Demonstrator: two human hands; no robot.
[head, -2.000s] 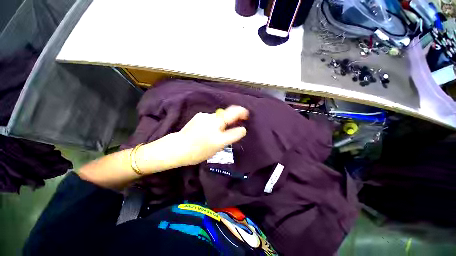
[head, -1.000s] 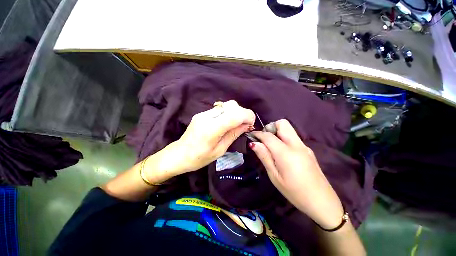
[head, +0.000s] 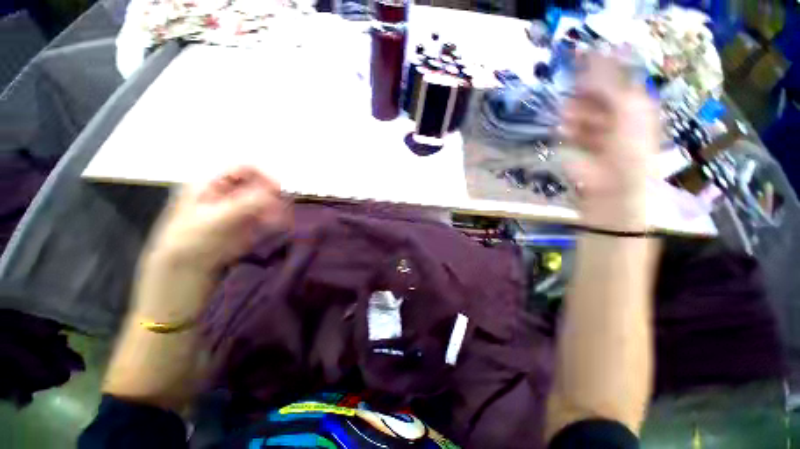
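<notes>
The dark plum garment (head: 351, 263) lies over my lap against the table edge, with no hand on its neck area. A white main label (head: 384, 316) and a narrower white side tag (head: 456, 338) show on it. A small shiny piece (head: 403, 267) shows above the main label. My left hand (head: 219, 215) is blurred, with curled fingers, at the table's front edge on the left. My right hand (head: 610, 118) is blurred and raised over the right side of the table. Whether either hand holds anything, such as a needle or thread, cannot be told.
The white table (head: 281, 131) holds a maroon flask (head: 387, 74), a phone on a stand (head: 434, 107) and a grey mat (head: 487, 175) with small dark pieces (head: 535, 181). Patterned cloth lies at the back left. A grey fabric bin (head: 53, 228) stands at left.
My hands were together at the garment's edge and have parted. The left moved left to the table edge, the right up and right over the table. The view has tilted up.
</notes>
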